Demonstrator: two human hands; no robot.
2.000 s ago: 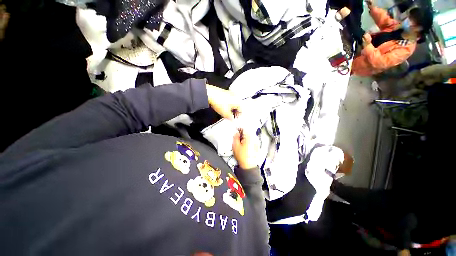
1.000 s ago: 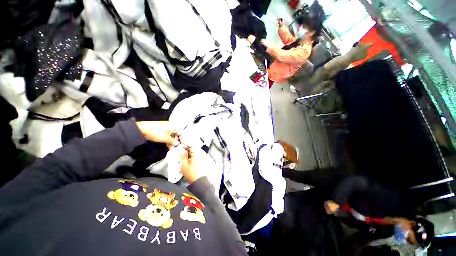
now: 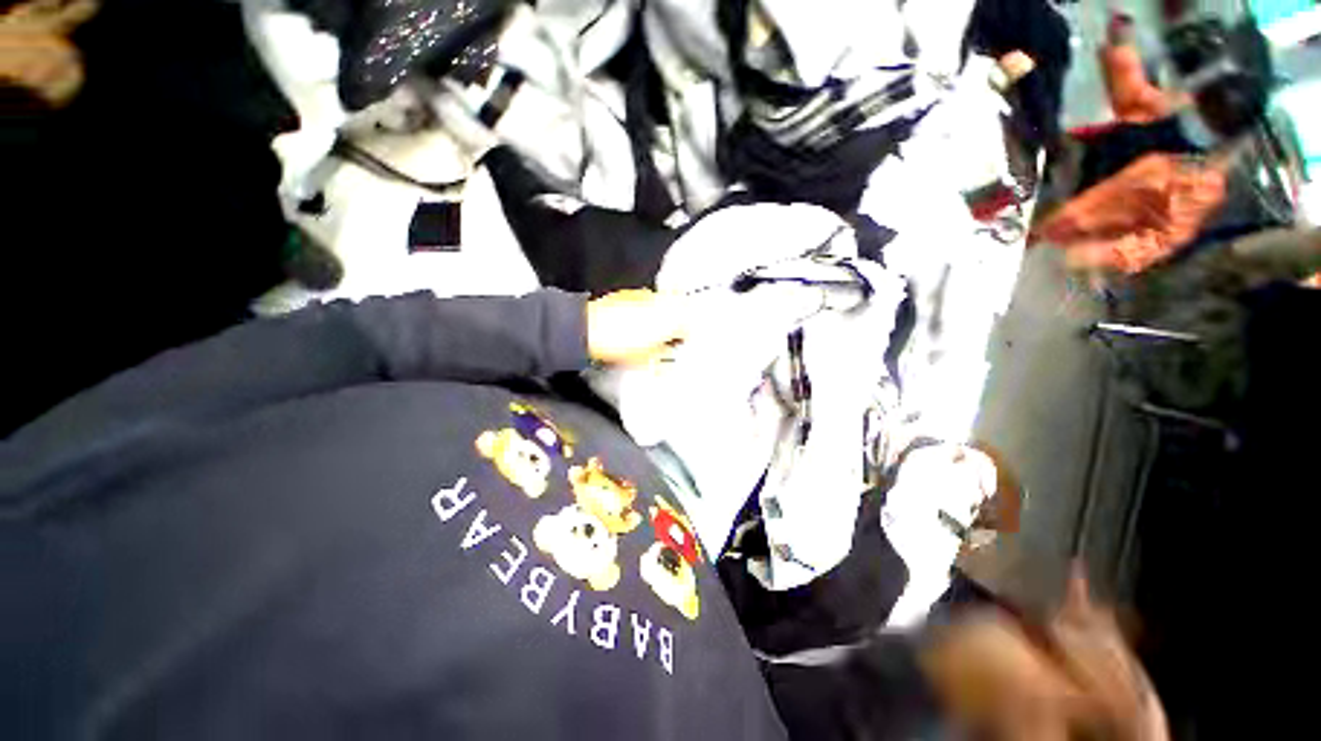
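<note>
A white garment with black bands [image 3: 724, 391] lies bunched in front of me at the table's near side. My left hand [image 3: 638, 327], bare in a dark grey sleeve, holds the garment's near part with bent fingers. My right hand [image 3: 1043, 673] is off the garment at the lower right, large and blurred near the picture's edge. Some of its fingers look spread, but blur hides whether it pinches anything thin. No needle or thread can be made out.
More white, black and checked garments [image 3: 609, 102] are heaped beyond it, with sparkly black fabric [image 3: 413, 44]. A small black square [image 3: 435, 226] lies on the white tabletop [image 3: 370, 203]. A small red-and-dark item [image 3: 997, 203] is at the far edge. A person in orange [image 3: 1152, 210] is beyond.
My right hand has left the garment beside my left hand and swung out to the lower right. My left hand still holds the garment. The view has shifted back and forth.
</note>
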